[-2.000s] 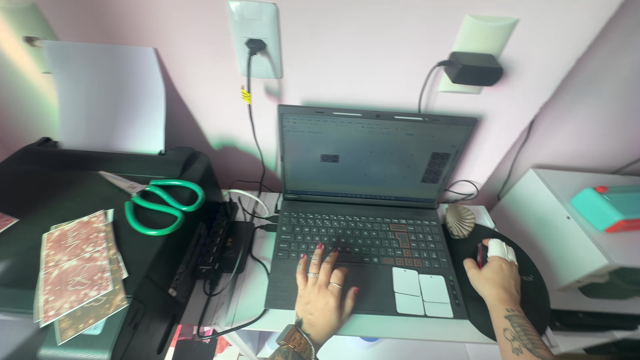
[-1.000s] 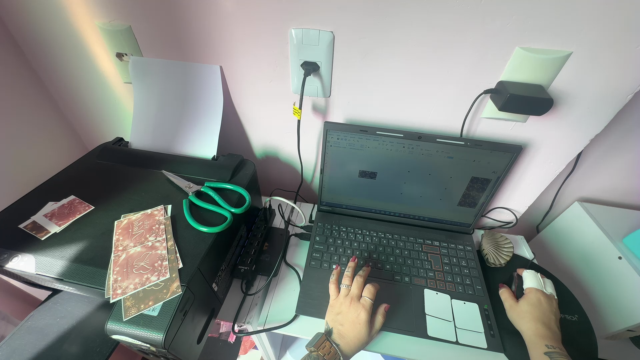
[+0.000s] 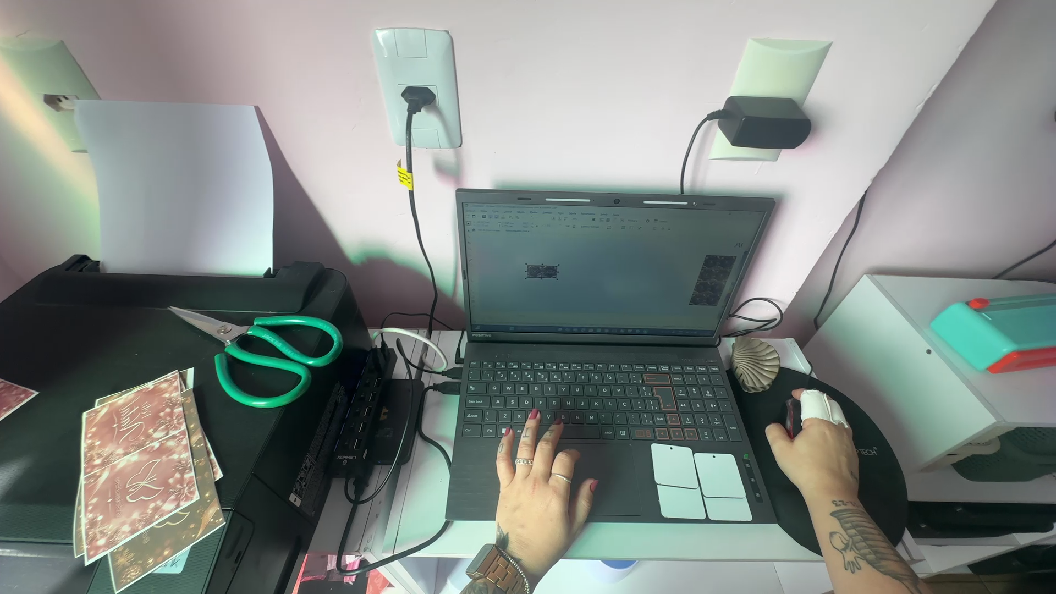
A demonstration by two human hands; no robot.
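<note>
My left hand [image 3: 540, 487], with rings and a wooden wristwatch [image 3: 497, 569], rests palm down over the touchpad area of an open laptop [image 3: 615, 268]. Its fingertips touch or hover at the lower keyboard rows, fingers spread, holding nothing. My right hand [image 3: 817, 450], with a white wrapping on a finger, lies over a computer mouse [image 3: 793, 417] on a round black mouse pad [image 3: 874, 495]. The hand hides most of the mouse. Several white cards or labels [image 3: 701, 483] lie on the laptop's palm rest. A small seashell [image 3: 755, 364] sits beside the keyboard.
At left, a black printer [image 3: 49, 313] holds upright white paper [image 3: 177, 186], green-handled scissors [image 3: 276, 355] and printed pink cards [image 3: 136, 470]. A power strip [image 3: 360, 412] and cables run between printer and laptop. A white cabinet [image 3: 907, 363] with a turquoise-and-red object [image 3: 1002, 330] stands right.
Both hands keep to their places, left at the keyboard and right on the mouse. The view has shifted somewhat.
</note>
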